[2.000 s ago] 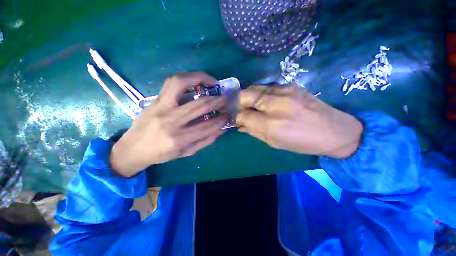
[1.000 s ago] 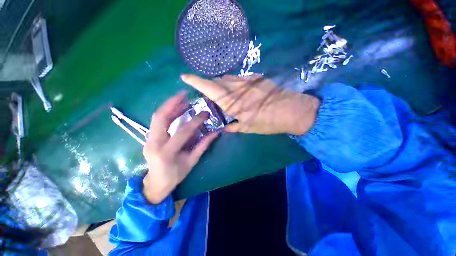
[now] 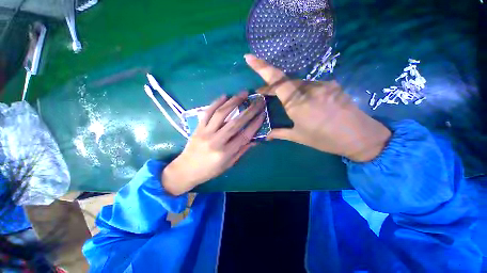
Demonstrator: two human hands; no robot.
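A whitish rounded housing [image 3: 262, 128] lies on the dark green surface in front of me, mostly hidden under my fingers. White flat cables [image 3: 166, 102] trail from its left end to the upper left. My left hand [image 3: 213, 139] lies over the housing with its fingers spread across it and holds it. My right hand [image 3: 326, 114] is at the housing's right end, thumb and index finger wide apart, the thumb close to its lower right corner. I see nothing held in the right hand. The inside of the housing is largely hidden.
A round dimpled dish [image 3: 288, 37] with tiny shiny bits stands beyond my right hand. Small white plastic parts lie in one pile beside the dish [image 3: 326, 65] and another farther right [image 3: 403, 88]. Waiting units with cables [image 3: 35, 49] lie at upper left. A crinkled clear bag [image 3: 32, 154] is at the left edge.
My right fingers have spread apart and moved off the housing's right end. My left fingers now lie flatter over the housing. The camera view has also shifted.
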